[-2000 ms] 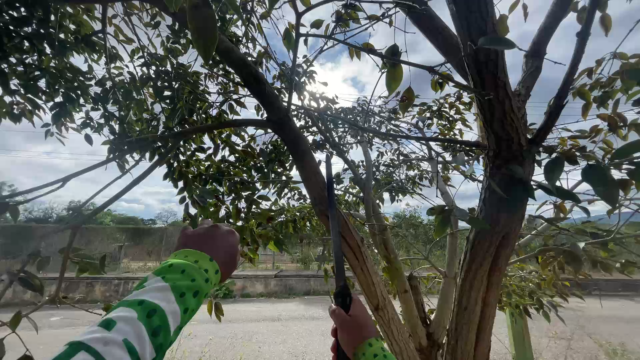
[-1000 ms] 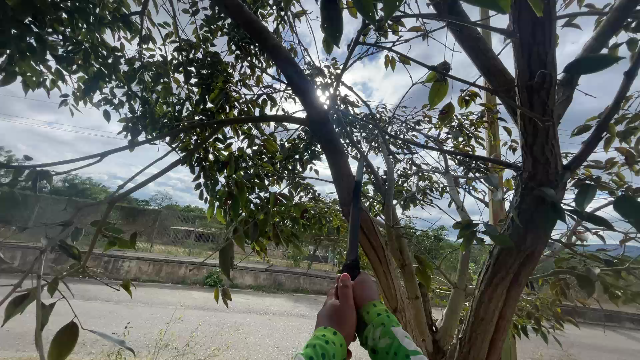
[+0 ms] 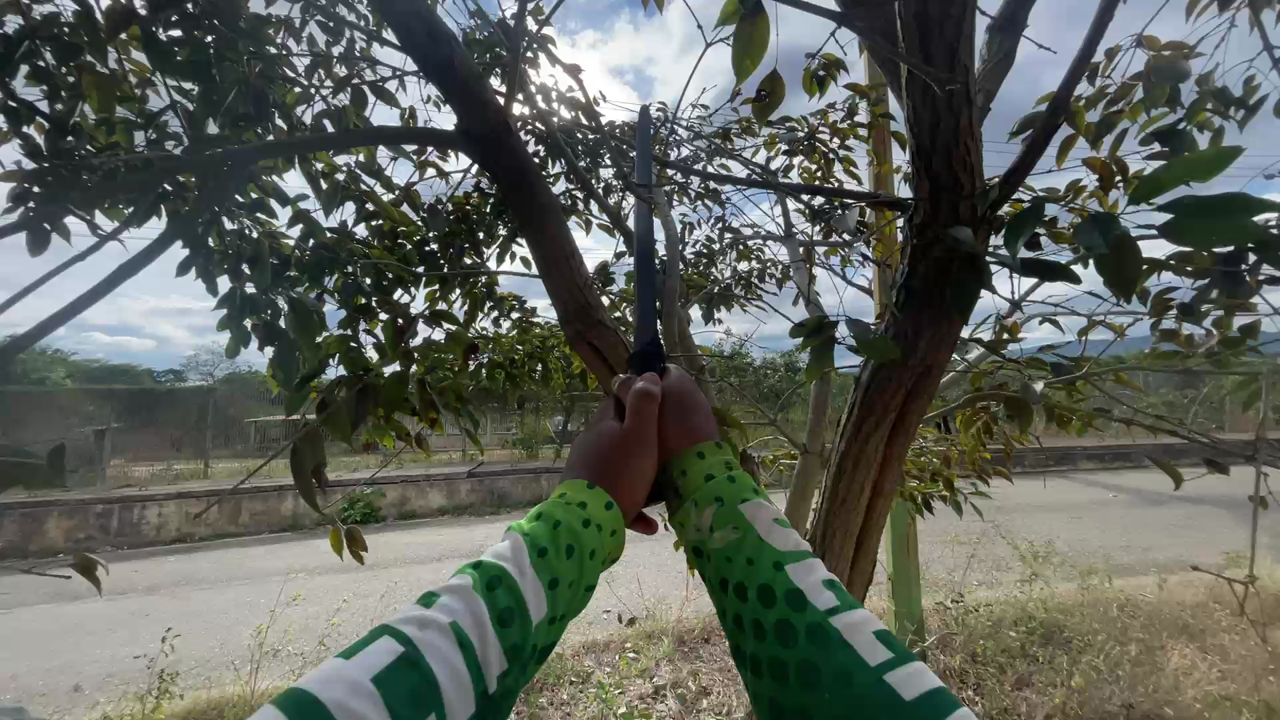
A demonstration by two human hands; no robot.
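Both my hands are wrapped around the dark handle of a long, narrow blade (image 3: 645, 230), a pruning saw or machete, held upright in front of me. My left hand (image 3: 622, 445) closes on the handle from the left, its thumb along the front. Against it, my right hand (image 3: 688, 412) grips from the right, partly hidden. Just left of the blade a slanting tree limb (image 3: 535, 200) runs up and to the left. Whether the blade touches any branch I cannot tell.
A thick forked trunk (image 3: 905, 350) stands at the right, with a thin branch (image 3: 780, 185) reaching left from it. Leafy twigs hang on both sides. Beyond are a green-and-yellow post (image 3: 903, 560), a paved road (image 3: 400, 565), a low wall (image 3: 250, 508) and dry grass (image 3: 1090, 650).
My left hand, a raised fist apart from the tool two seconds ago, has come to the handle beside my right hand. Both hands have stayed on it since the middle frame.
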